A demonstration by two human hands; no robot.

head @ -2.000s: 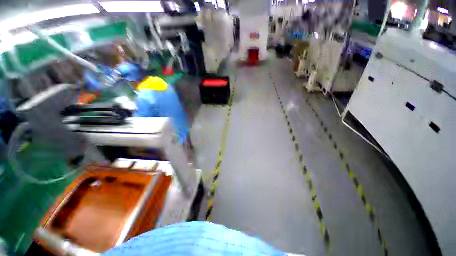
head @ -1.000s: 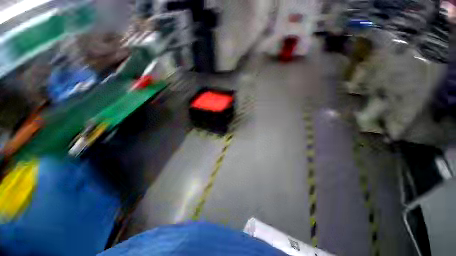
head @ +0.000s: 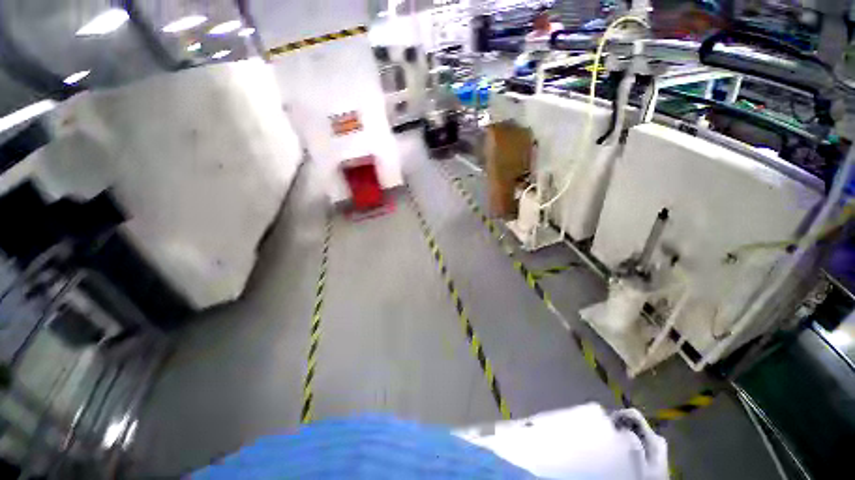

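Observation:
A white object (head: 553,442), which looks like an adhesive cartridge, juts in at the bottom edge, right of the blue smock. It is blurred and cut off by the frame. At its right end is a curled white and grey shape (head: 642,442) that may be my gloved right hand; its fingers cannot be made out clearly. My left hand is not in view. The blue smock (head: 366,450) fills the bottom middle.
The grey floor (head: 384,319) has yellow-black tape lines. Two dispensing pumps stand at right, one near (head: 628,314) and one farther (head: 530,214), beside white panels. A brown carton (head: 509,164) stands behind. A white pillar (head: 337,112) has a red object (head: 364,183) at its foot. White machine (head: 187,178) at left.
The view has swung right and moved along the aisle. The person in blue and the black box with red contents are gone from view. The white object at the bottom now shows larger.

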